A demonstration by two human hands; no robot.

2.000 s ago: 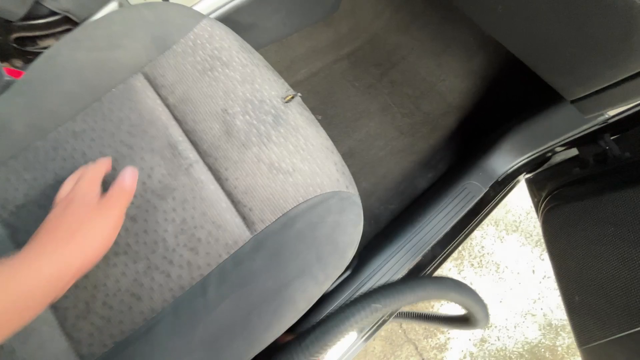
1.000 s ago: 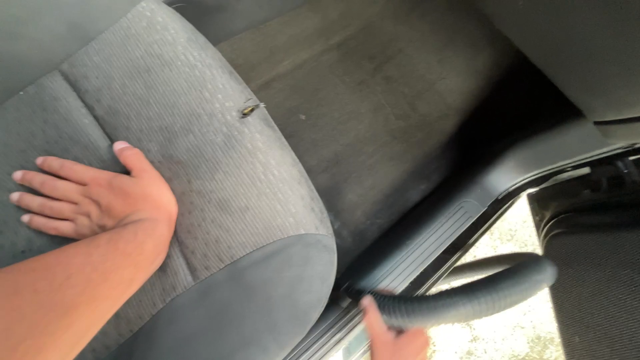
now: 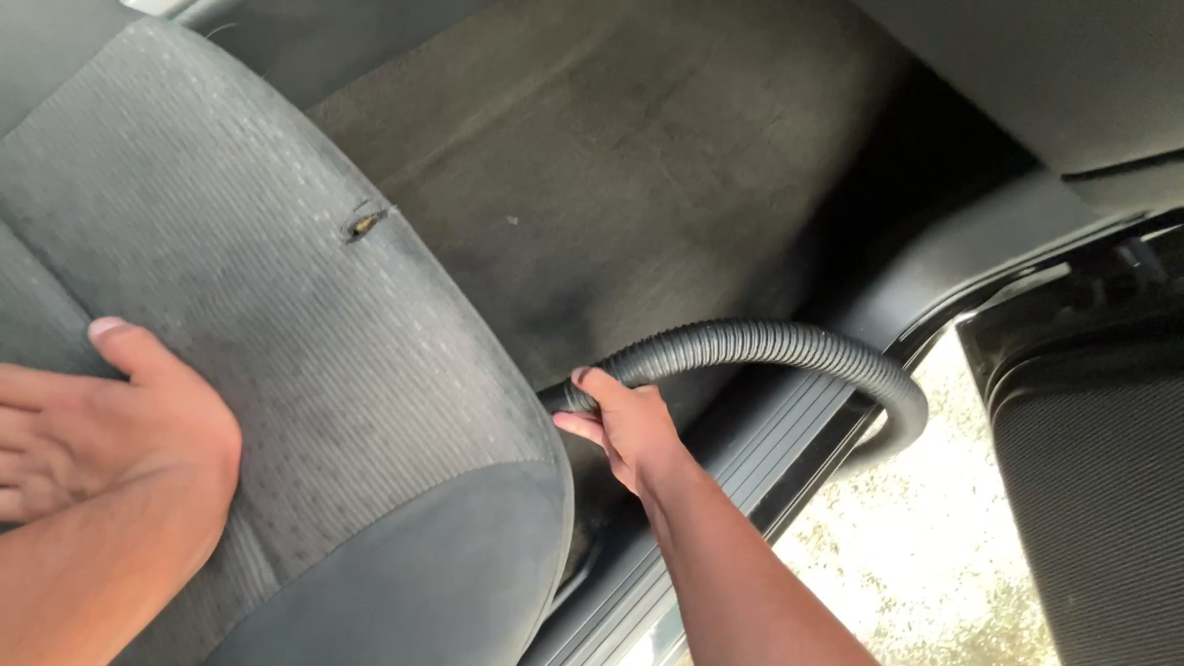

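Observation:
My left hand (image 3: pixel 120 435) rests palm down on the grey fabric cushion of a car seat (image 3: pixel 277 351), its fingers apart and partly cut off by the left edge of the view. Near the cushion's front edge is a small hole (image 3: pixel 365 225) in the fabric. My right hand (image 3: pixel 624 416) grips a black corrugated vacuum hose (image 3: pixel 758 342) close to its end, beside the front corner of the seat. The hose's tip is hidden behind the seat edge. From my hand the hose arcs to the right over the door sill and bends down outside.
Dark floor carpet (image 3: pixel 592 166) lies in front of the seat. A ribbed door sill (image 3: pixel 777 435) runs diagonally below the hose. The open door's dark panel (image 3: pixel 1101 444) stands at the right, with bright ground (image 3: pixel 916 536) between it and the sill.
My right hand, out of view two seconds ago, has moved from the sill into the footwell with the hose. My left hand has come down onto the seat. The view has shifted closer.

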